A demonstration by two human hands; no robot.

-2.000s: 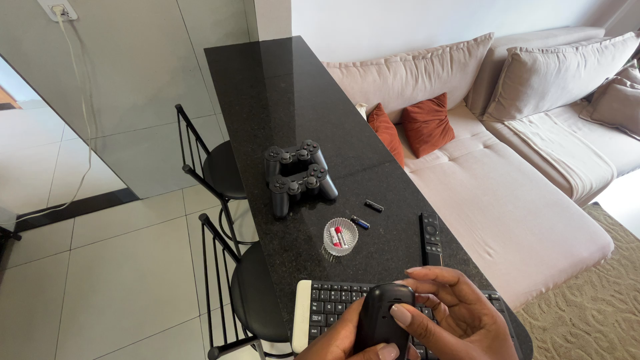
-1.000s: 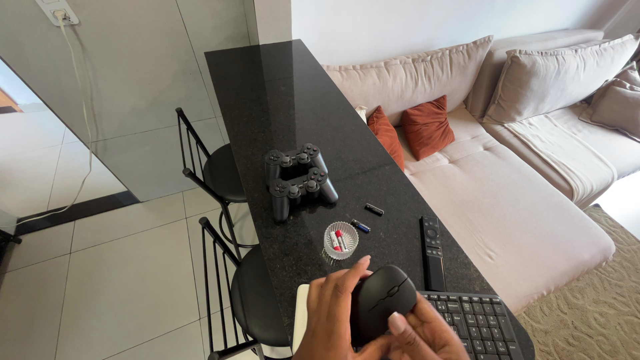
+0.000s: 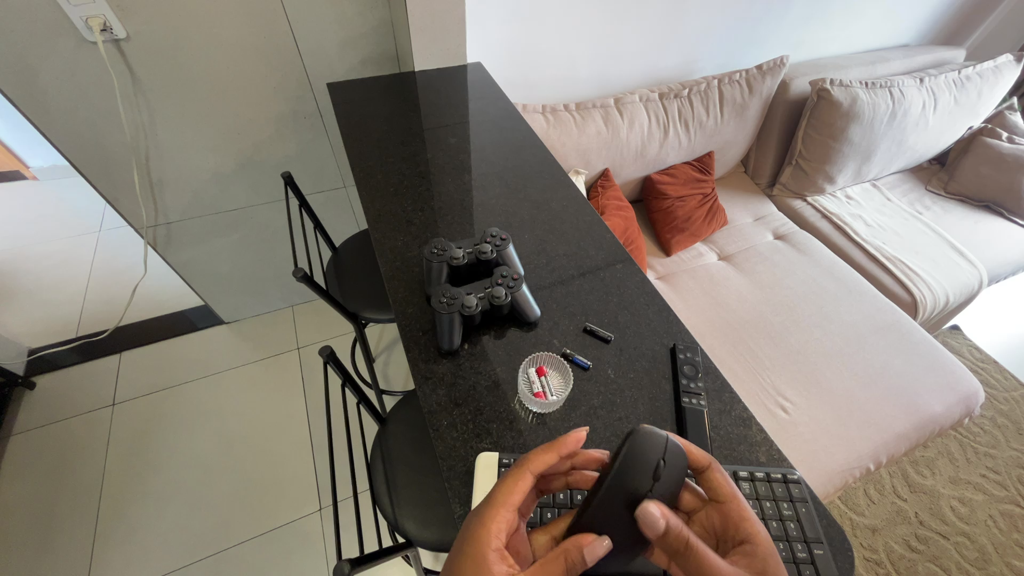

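A black computer mouse [image 3: 632, 496] is tilted on its side between my two hands, above a black keyboard [image 3: 780, 512]. My left hand [image 3: 520, 512] touches its lower left side, thumb at the bottom edge, other fingers curled apart. My right hand [image 3: 712, 512] grips the mouse from the right, thumb on its near face. Beyond them, a ribbed clear glass bowl [image 3: 546, 404] holds red-and-white batteries [image 3: 542, 384]. Beside the bowl lie a blue-and-black battery [image 3: 577, 359] and a black battery [image 3: 598, 333]. A black remote control [image 3: 690, 392] lies to the right.
Two black game controllers [image 3: 480, 300] stand close together on the black stone counter [image 3: 512, 176]. Black stools [image 3: 412, 472] line its left side. A beige sofa [image 3: 800, 320] with rust-coloured cushions [image 3: 686, 202] is along the right side. A pale object sits by the keyboard's left end.
The mouse has turned in my hands: one second ago its buttons and wheel faced up, and now it is tipped on edge. My left hand's fingers have opened away from its top.
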